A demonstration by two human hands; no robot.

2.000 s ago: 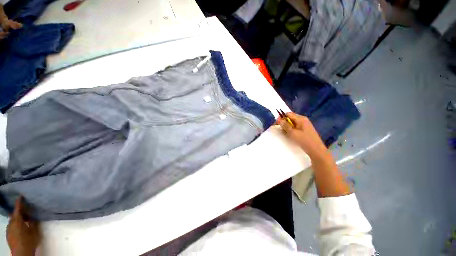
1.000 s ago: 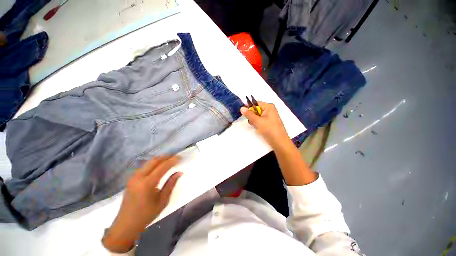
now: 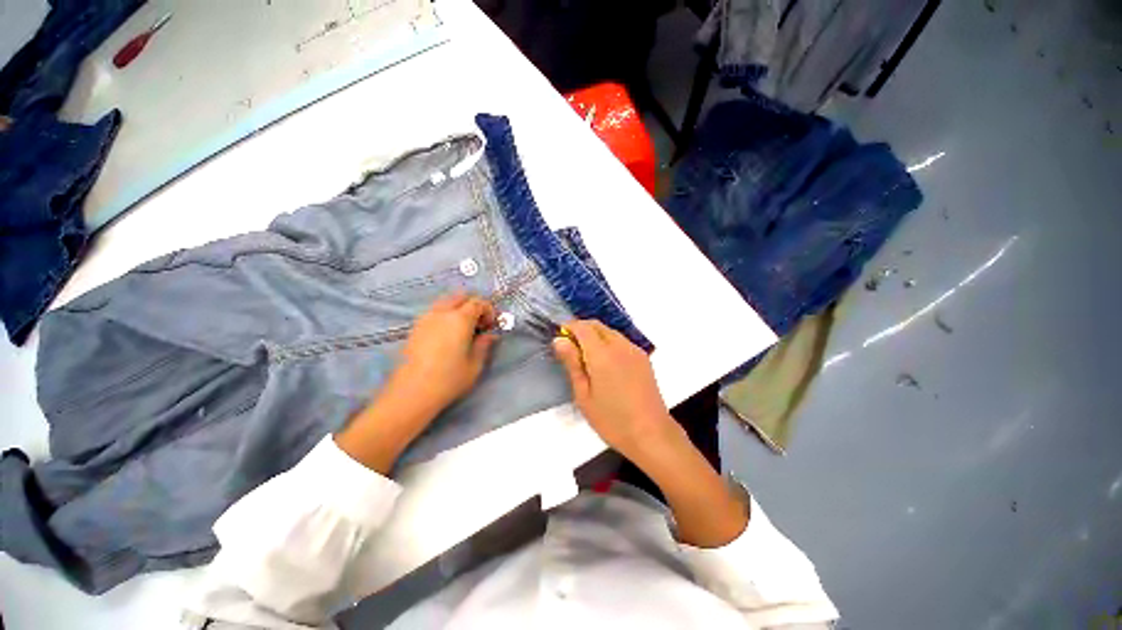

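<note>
Grey-blue jeans [image 3: 357, 289], inside out, lie flat on the white tabletop [image 3: 689, 332] with the dark blue waistband edge [image 3: 541, 234] toward the right. A white cord [image 3: 468, 160] loops at the waistband's far end. My right hand [image 3: 612, 379] holds thread snips [image 3: 550, 329], their dark tips pointing left over the jeans just below the waistband. My left hand [image 3: 449, 348] is on the jeans near a small white spot [image 3: 506, 321], fingertips close together. Whether it pinches a thread or the cloth is too small to tell.
Dark blue jeans [image 3: 55, 203] and a red-handled tool [image 3: 132, 49] lie at the upper left. A red stool [image 3: 615, 129] stands beside the table. Dark blue jeans [image 3: 794, 203] are piled over tan cloth [image 3: 784, 388] right of the table. Grey jeans [image 3: 818, 43] hang behind.
My left hand has moved from the jeans' lower edge to the area near the fly. My right hand has left the waistband corner and moved left and down with the snips.
</note>
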